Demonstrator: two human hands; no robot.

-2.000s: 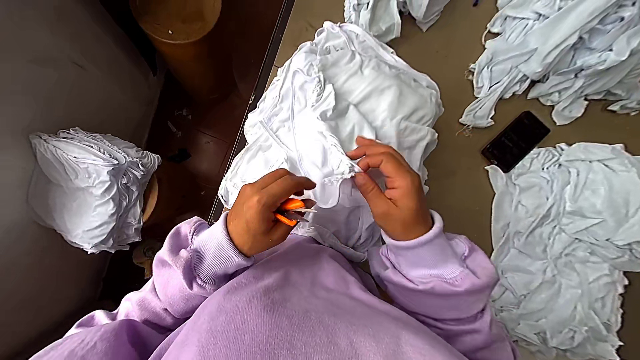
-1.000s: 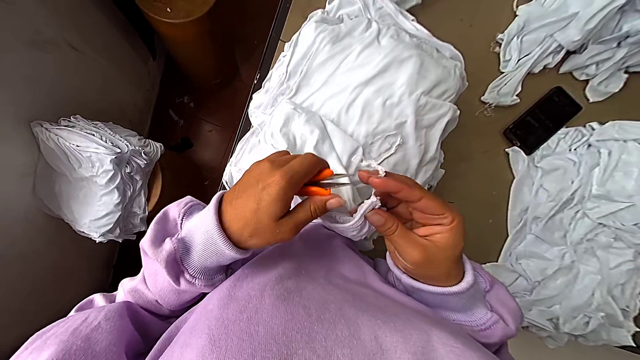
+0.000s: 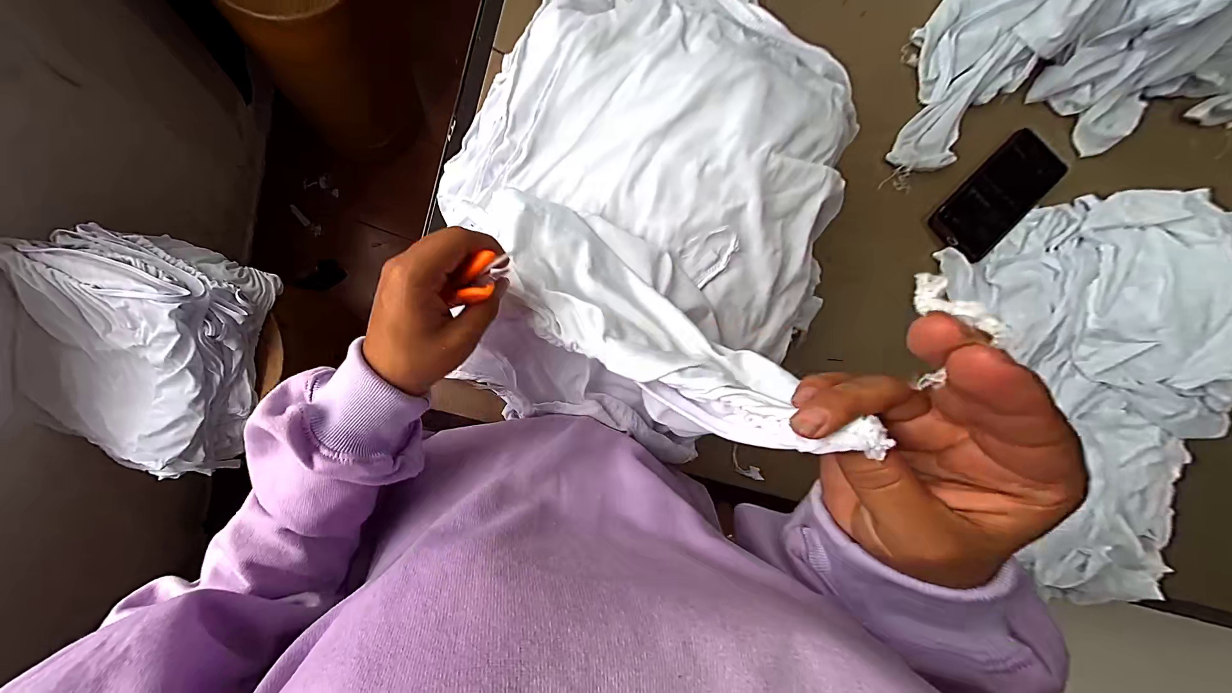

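In my left hand (image 3: 428, 308) are small scissors or thread snips (image 3: 474, 279) with orange handles; the hand also seems to pinch the edge of a white garment (image 3: 616, 298), though its fingertips are partly hidden. The garment stretches across to my right hand (image 3: 948, 452), whose thumb and finger grip its frilled end. A curled scrap of white trim (image 3: 958, 308) rests against the raised fingers of that hand. Beneath the stretched cloth lies a thick stack of white garments (image 3: 674, 144) on the table.
A black phone (image 3: 999, 192) lies on the table (image 3: 866, 241) at the right, between crumpled white garments (image 3: 1011, 67) and a spread pile of pale garments (image 3: 1116, 327). Far left, a folded white stack (image 3: 125, 356) sits on a round support. A brown cylindrical container (image 3: 308, 58) stands beyond.
My hands, close together over the cloth a second ago, have moved apart, with the garment now stretched between them. The right hand is farther right.
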